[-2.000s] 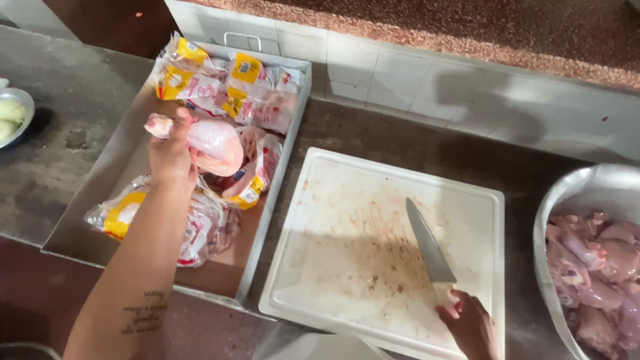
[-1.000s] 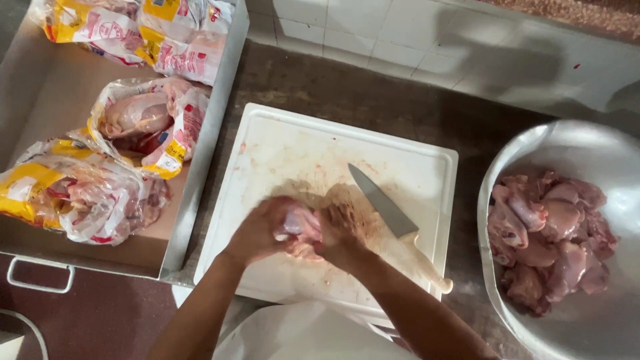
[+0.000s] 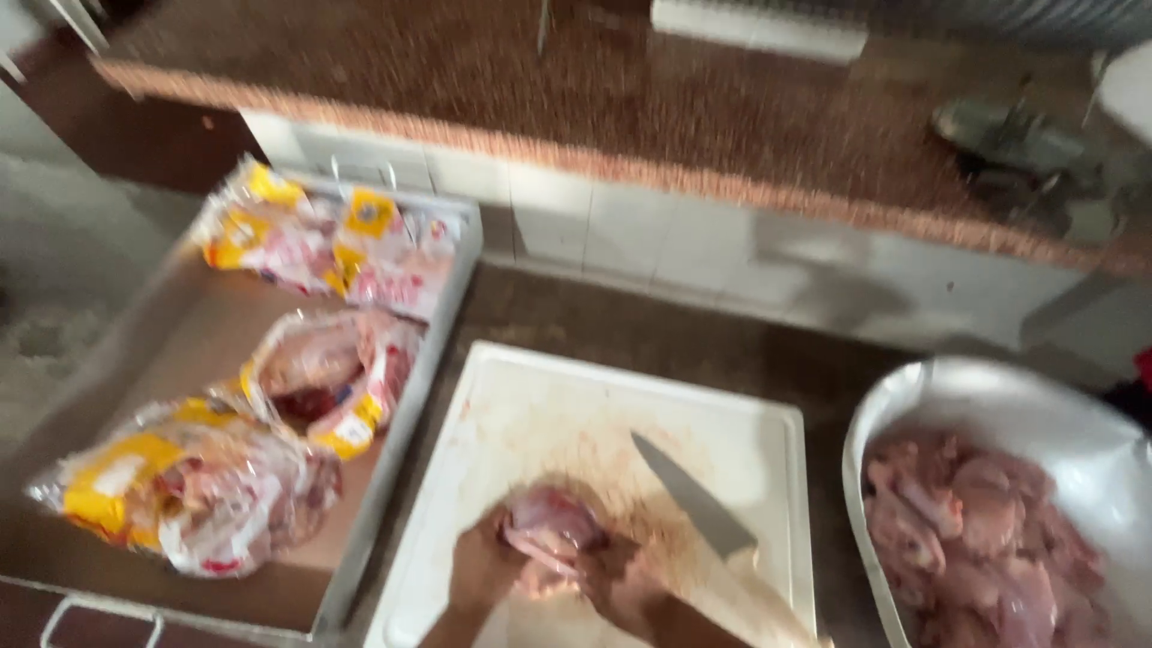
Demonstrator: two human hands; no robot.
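Observation:
A piece of raw chicken (image 3: 556, 531) is held between my two hands above the lower part of a white plastic cutting board (image 3: 558, 396). My left hand (image 3: 486, 558) grips it from the left, and my right hand (image 3: 621, 571) grips its right side. The board bears reddish smears. To the right of my hands a kitchen knife (image 3: 693, 495) lies flat on the board, blade pointing up and left, its pale handle toward the lower right. The picture is blurred, so the fingertips are hard to make out.
Left of the board, a metal tray (image 3: 396, 450) holds several plastic bags of raw chicken (image 3: 216, 486), some of them torn. A large metal bowl (image 3: 909, 387) of raw chicken pieces (image 3: 990, 531) stands at the right. Behind are a tiled wall (image 3: 621, 238) and a granite ledge (image 3: 576, 135).
My left hand has brought the chicken piece from over the tray to the board. My right hand has left the knife handle and now holds the chicken too. The view has shifted.

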